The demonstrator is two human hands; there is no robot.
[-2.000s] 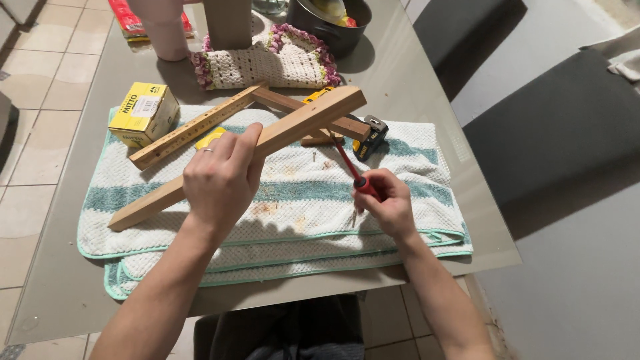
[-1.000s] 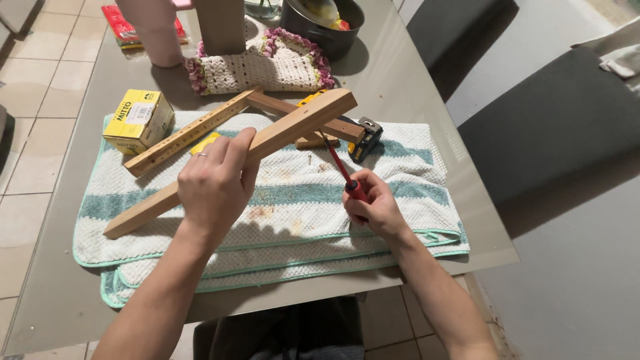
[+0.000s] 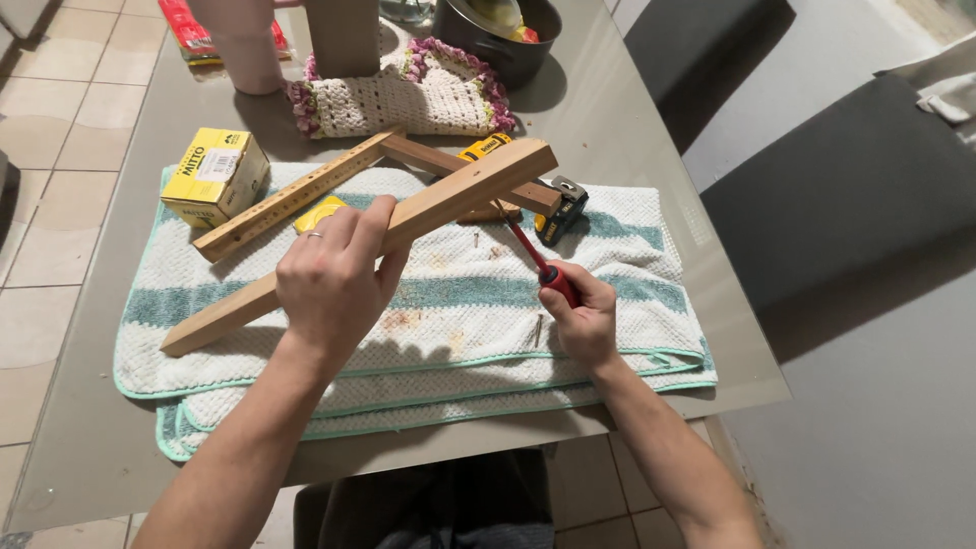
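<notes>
My left hand (image 3: 335, 267) grips a long wooden bar (image 3: 465, 187), which slants over the towel with its right end raised. In my right hand (image 3: 581, 313) is a red-handled screwdriver (image 3: 534, 248), its tip at the underside of the bar near the right end. Behind the bar lie a wooden strip with a row of holes (image 3: 297, 196) and a shorter wooden piece (image 3: 435, 158), meeting at a corner. A yellow and black DeWalt tool (image 3: 563, 212) is partly hidden by the wood. Two screws (image 3: 538, 330) rest on the striped towel (image 3: 480, 293).
A yellow Mitto box (image 3: 216, 177) stands at the towel's left corner. Farther back are a pink tumbler (image 3: 244, 46), a crocheted mat (image 3: 396, 103) and a dark pot (image 3: 526, 57). A yellow object (image 3: 320, 213) lies behind my left hand. Dark chairs (image 3: 839, 206) stand right of the glass table (image 3: 69, 427).
</notes>
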